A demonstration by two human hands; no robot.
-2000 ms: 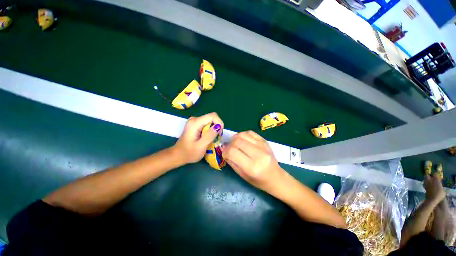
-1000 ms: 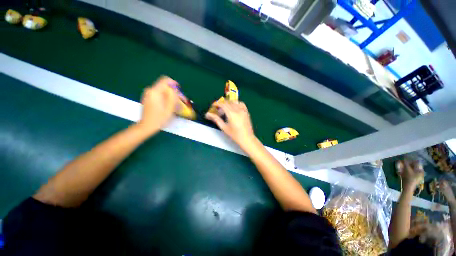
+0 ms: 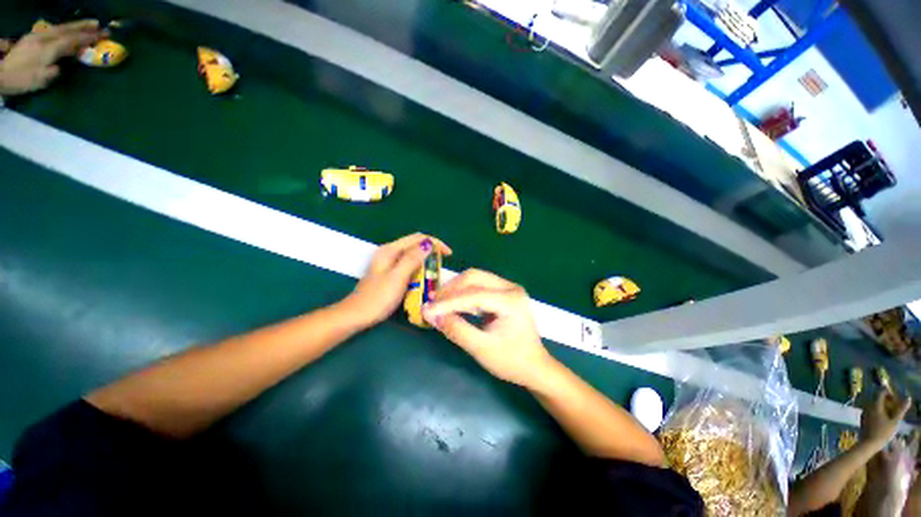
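A yellow toy car shell is held upright over the near edge of the white rail, its dark and red inner side facing right. My left hand grips it from the left and top. My right hand has its fingertips at the shell's lower right side; whether they pinch a small part is hidden. On the green belt beyond lie several more yellow units, one beyond my left hand and one beyond my right hand.
A clear plastic bag of gold-coloured parts stands at right, beside a white round cap. A grey-white post crosses at right. Another person's hand reaches over the belt at far left; a neighbour's hands work at far right.
Both hands have come back from the belt to the rail, with a shell in the left. One yellow unit now lies on the belt at centre-left. Belt units have shifted right. A hand has appeared at far left.
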